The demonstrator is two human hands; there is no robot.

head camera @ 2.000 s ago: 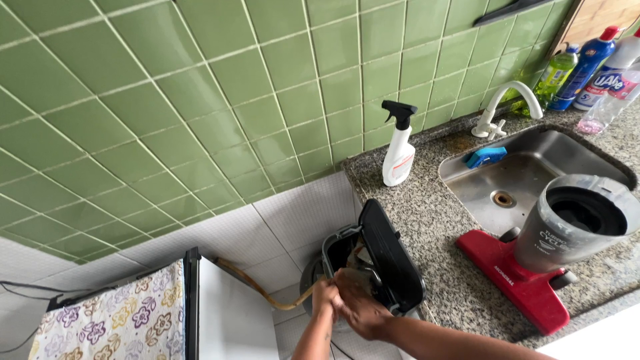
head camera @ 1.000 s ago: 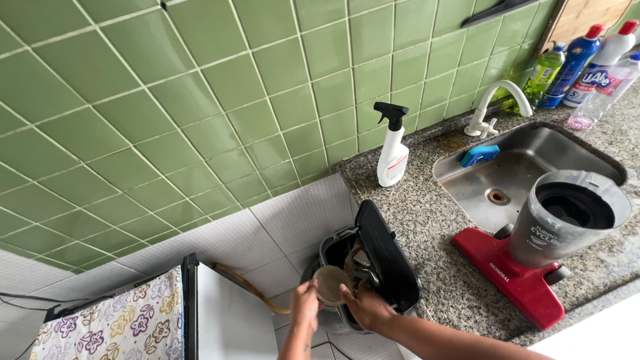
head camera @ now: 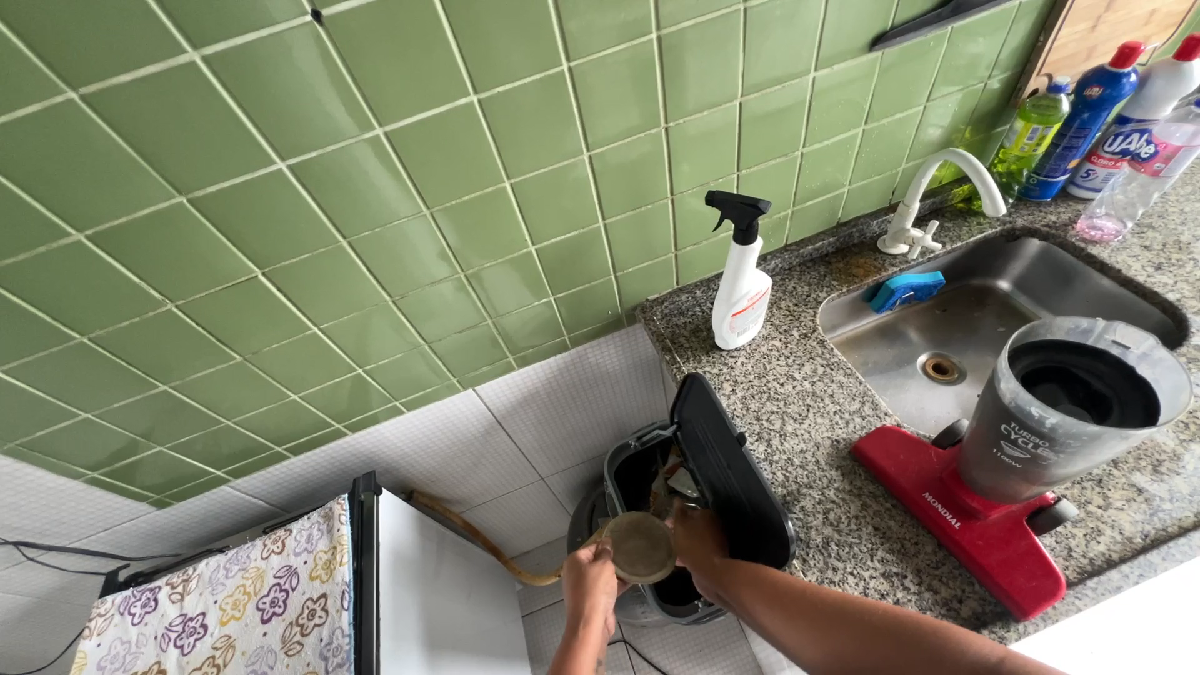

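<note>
My left hand (head camera: 592, 583) grips the left edge of a round, dusty, grey-brown filter (head camera: 639, 547), held above a black trash bin (head camera: 622, 469). At the filter's right side is my right hand (head camera: 698, 548), partly inside the bin's opening; its fingers are mostly hidden, so whether they grip anything is unclear. The bin's black lid (head camera: 727, 469) stands raised against the counter. Some crumpled waste (head camera: 670, 483) shows inside the bin. On the counter, a clear vacuum dust cup (head camera: 1017, 450) rests by a red vacuum floor head (head camera: 956, 525).
A white spray bottle (head camera: 743, 295) stands at the corner of the granite counter (head camera: 811, 394). Behind the dust cup is a steel sink (head camera: 891, 366) with a blue sponge (head camera: 906, 292) and white faucet (head camera: 952, 169). Several bottles (head camera: 1078, 131) stand at right. A cloth-covered white appliance (head camera: 450, 591) is at lower left.
Two seconds ago both hands were together over the bin; the filter's round face came into view a second ago. Since then my right hand has shifted to the filter's upper right.
</note>
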